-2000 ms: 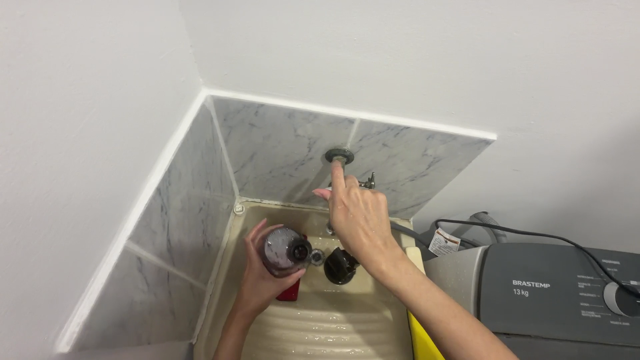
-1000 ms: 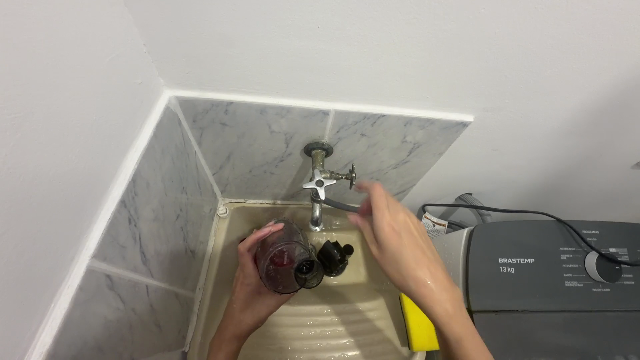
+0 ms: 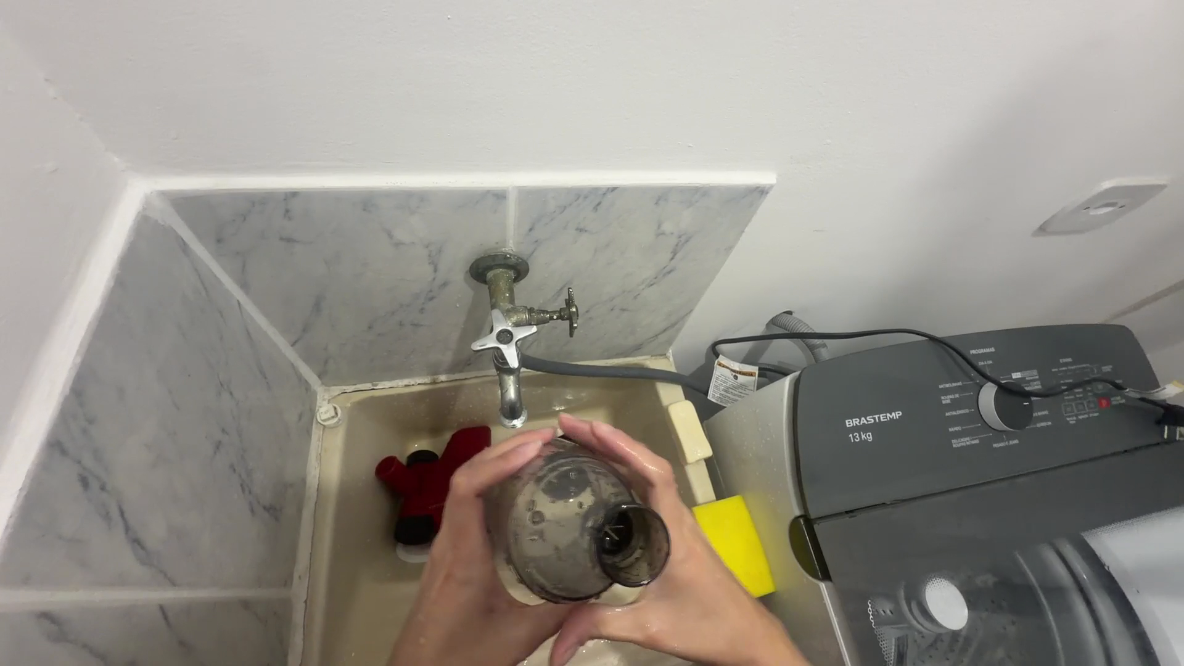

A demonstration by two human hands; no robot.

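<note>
Between my left hand (image 3: 481,546) and my right hand (image 3: 680,555) I hold a smoky transparent plastic container (image 3: 555,527), its round side opening turned up toward me. Both palms wrap its sides, over the basin and just below the spout of a chrome faucet (image 3: 511,388). The faucet has a star-shaped handle (image 3: 504,338). Whether water runs from the spout cannot be told. A red and black plastic part (image 3: 435,481) lies in the beige laundry sink (image 3: 356,416), left of my hands.
A yellow sponge or cloth (image 3: 735,546) sits at the sink's right edge. Right of it stands a grey washing machine (image 3: 888,462) with a black cord (image 3: 860,333) across its panel. A grey hose (image 3: 615,372) runs from the faucet. Marble-look tiles (image 3: 388,268) line the wall.
My right hand has come down from beside the faucet onto the container, which my left hand alone held before. The dark part seen in the sink beside the container is no longer in sight.
</note>
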